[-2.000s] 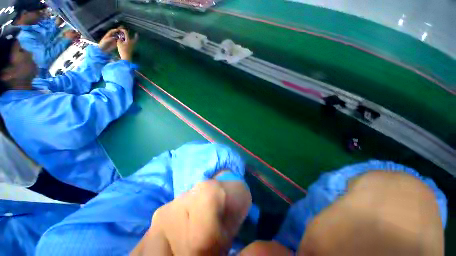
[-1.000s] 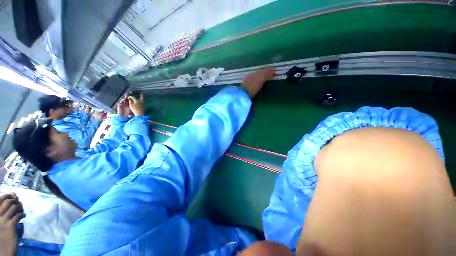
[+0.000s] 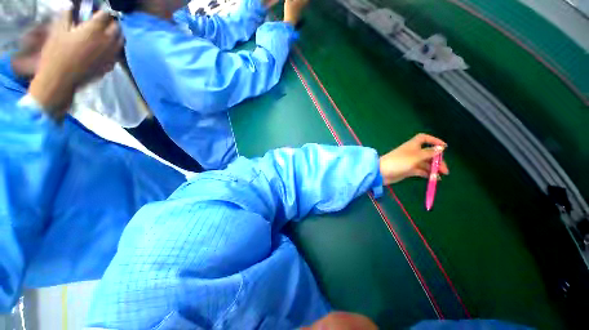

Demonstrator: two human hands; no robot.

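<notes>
My left hand (image 3: 412, 161) reaches out over the green conveyor belt (image 3: 491, 238). Its fingertips hold a slim bright pink marker pen (image 3: 432, 184) near its upper end. The pen hangs steeply with its lower end pointing down, over the belt. My right hand is out of the picture; only a sliver of blue sleeve shows at the bottom edge. A small dark thing with pale spots (image 3: 566, 286) lies on the belt at the far right, too dark to make out well.
An aluminium rail (image 3: 481, 97) runs along the belt, with crumpled white bundles (image 3: 436, 54) and dark blocks (image 3: 559, 195) on it. Red lines edge the blue-green bench (image 3: 278, 126). A neighbouring worker (image 3: 194, 71) sits at upper left. Another person's hands (image 3: 77, 55) are raised at far left.
My left hand has come back from the rail with the pink marker pen. My right wrist has dropped out of view. The camera view has turned.
</notes>
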